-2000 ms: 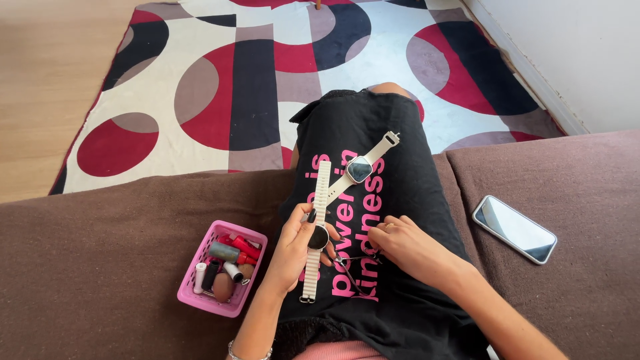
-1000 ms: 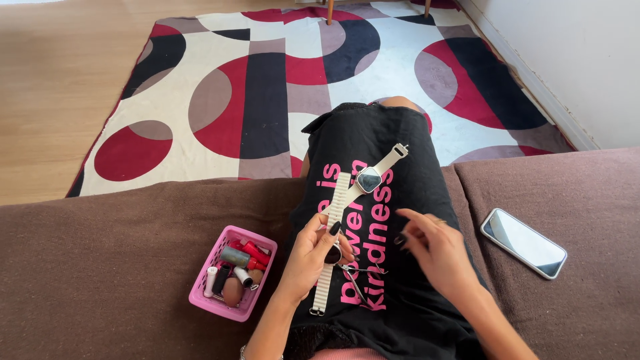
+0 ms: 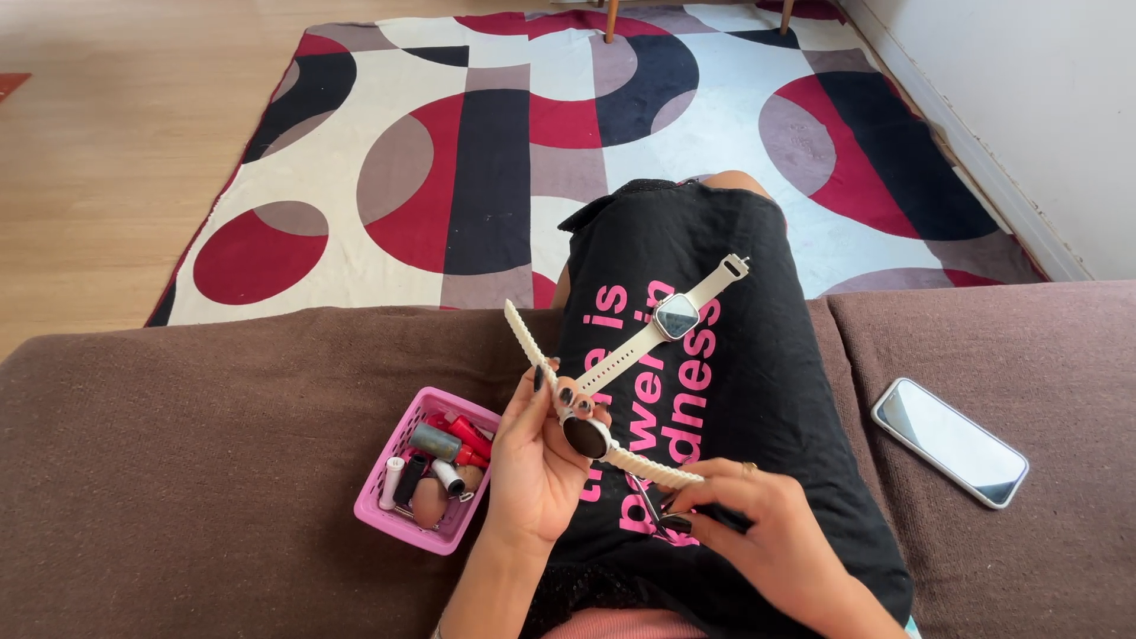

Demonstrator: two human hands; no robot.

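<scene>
My left hand (image 3: 537, 457) holds a round-faced smartwatch (image 3: 587, 437) with a cream ridged strap, one strap half pointing up and left past the fingers. The fingertips of my right hand (image 3: 759, 524) are on the end of the other strap half. A thin metal tool (image 3: 650, 506), its kind unclear, lies partly under the right fingers; whether they grip it I cannot tell. Just above, a square-faced smartwatch (image 3: 677, 317) with a smooth cream strap lies across the black printed cloth (image 3: 754, 382) on my lap.
On the brown sofa cover (image 3: 222, 444) at left stands a pink plastic basket (image 3: 368, 497) with several small tubes and bottles and a brown egg-shaped item. A smartphone (image 3: 951, 442) lies at right. Beyond are a patterned rug (image 3: 568, 177), wooden legs (image 3: 611, 19) and a white wall (image 3: 1047, 106).
The round-faced watch has turned from nearly upright to slanting down to the right. My right hand, held apart from it one second ago, has come to the lower strap end.
</scene>
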